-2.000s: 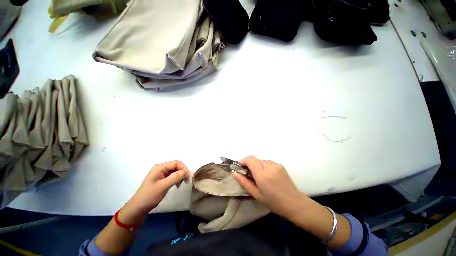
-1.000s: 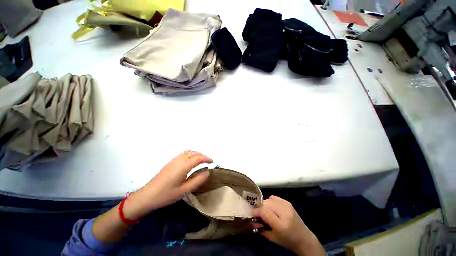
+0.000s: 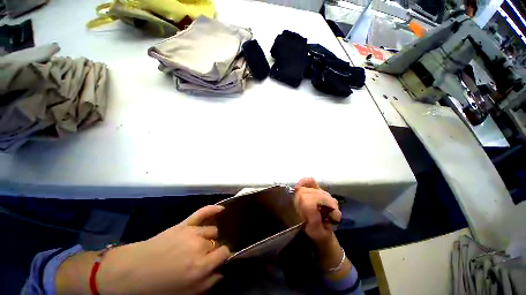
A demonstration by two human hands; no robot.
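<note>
A beige fabric pouch (image 3: 271, 245) is held at the near edge of the white table, its mouth spread wide and its inside dark. My left hand (image 3: 193, 250) grips the left end of the rim, with some fingers at the opening. My right hand (image 3: 316, 208) is closed on the right end of the rim. A small dark object, perhaps snips, shows in my right palm; its shape is not clear. The pouch's lower part is hidden in shadow.
Rumpled beige pieces (image 3: 75, 95) lie on the table (image 3: 190, 144) at left. A beige stack (image 3: 202, 55) and black bundles (image 3: 290, 57) lie farther back, with yellow fabric (image 3: 193, 8) behind. A sewing machine (image 3: 429, 57) stands right. More beige pieces (image 3: 476, 268) are at lower right.
The view has turned rightward. The pouch's mouth is now pulled wide between both hands, and the label seen inside earlier no longer shows. My right hand has risen to the rim's far right corner.
</note>
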